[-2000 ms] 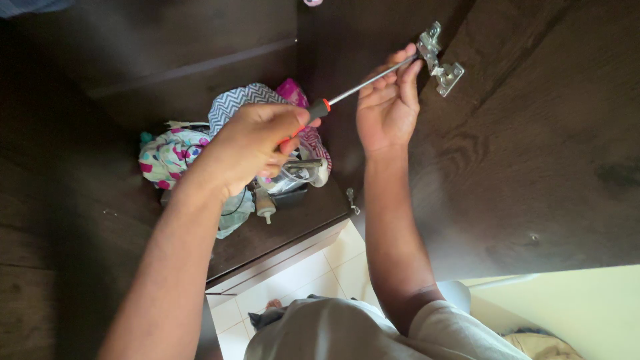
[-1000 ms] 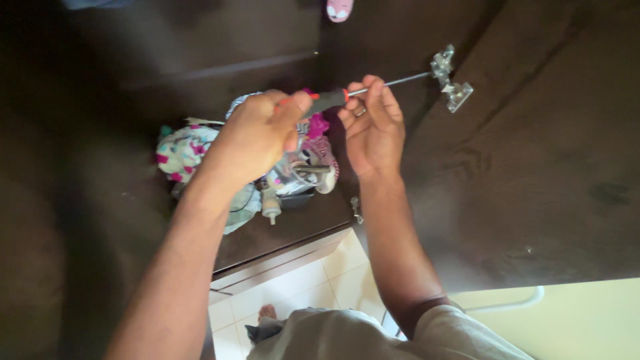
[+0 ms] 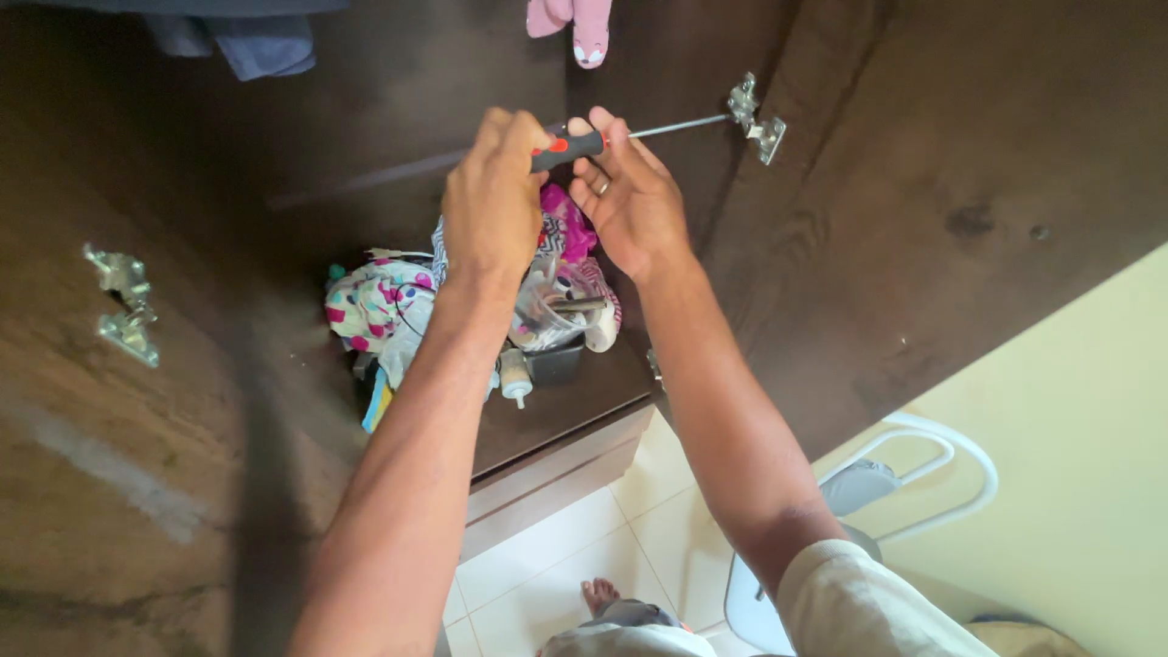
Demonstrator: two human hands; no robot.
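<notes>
My left hand grips the black and red handle of a screwdriver. At the front of that handle, my right hand has its thumb and fingers around the base of the metal shaft; a ring shows on one finger. The shaft runs to the right, its tip at a metal cabinet hinge on the dark wooden door at right. Whether the tip sits in a screw is too small to tell. A second metal hinge is on the dark wood at far left.
Below my hands, the cabinet shelf holds a polka-dot cloth, a clear plastic container and a small bottle. Pink fabric figures hang at top. A white-framed chair stands at lower right on the tiled floor.
My right hand has moved from beside the hinge back along the shaft to the screwdriver handle. The view has shifted, bringing the left hinge into sight.
</notes>
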